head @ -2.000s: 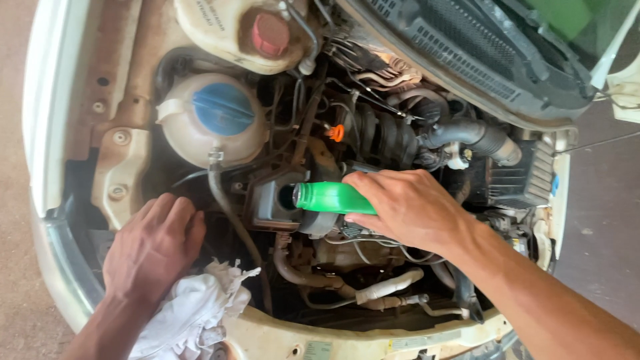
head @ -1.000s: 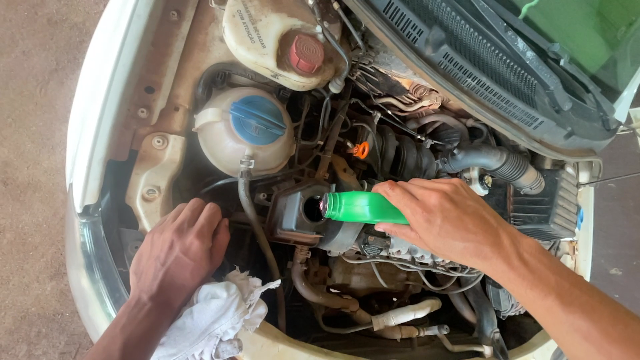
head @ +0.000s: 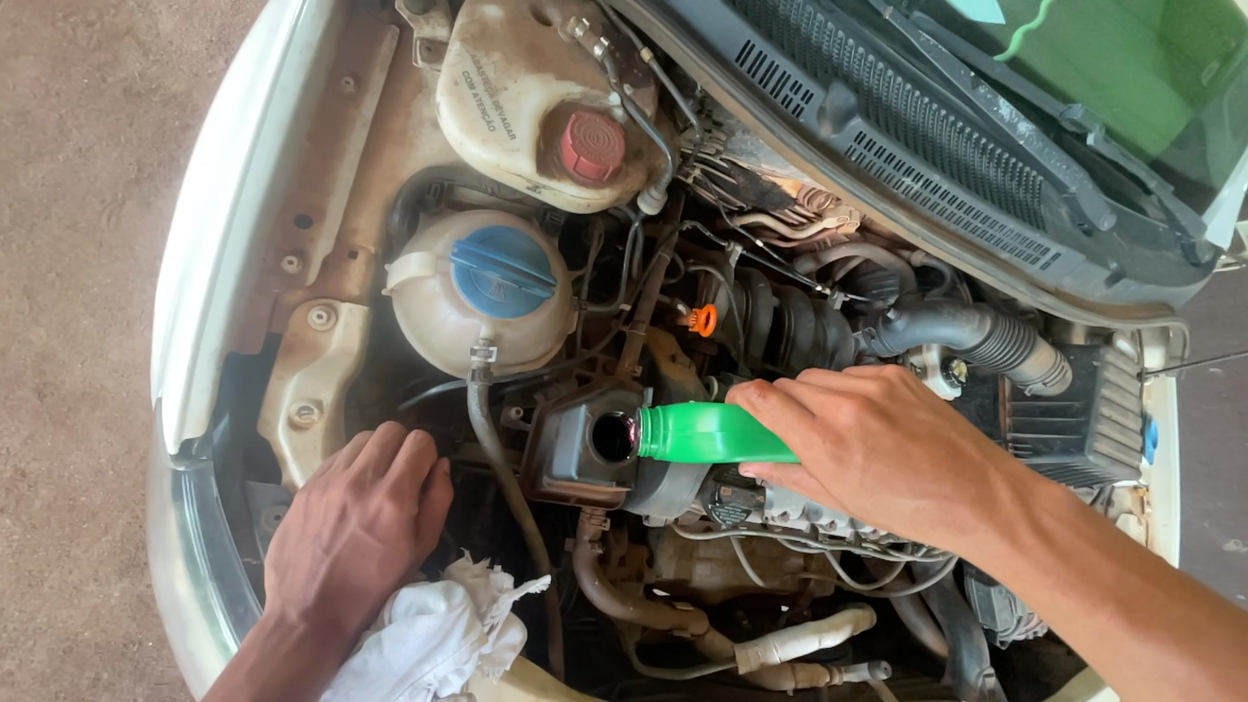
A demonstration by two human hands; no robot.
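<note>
My right hand (head: 868,453) grips a green plastic bottle (head: 717,433) lying nearly level in the view, its open neck at the rim of the round oil filler opening (head: 613,436) in a dark housing on the engine. A thin dark stream shows at the mouth. My left hand (head: 356,522) rests, fingers curled, on the front left part of the engine bay beside the headlight; whether anything is under its fingers is hidden. A white rag (head: 429,634) lies by that wrist. Left of the bottle runs a rubber hose (head: 502,458).
A coolant reservoir with a blue cap (head: 502,271) and a fluid tank with a red cap (head: 592,145) stand above the filler. An orange dipstick handle (head: 702,320), an intake hose (head: 975,336) and a black air filter box (head: 1072,409) lie farther right. Below runs a metal pipe (head: 624,595).
The view has shifted somewhat. The right hand keeps the green bottle at the filler opening, and the left hand stays curled beside the rag.
</note>
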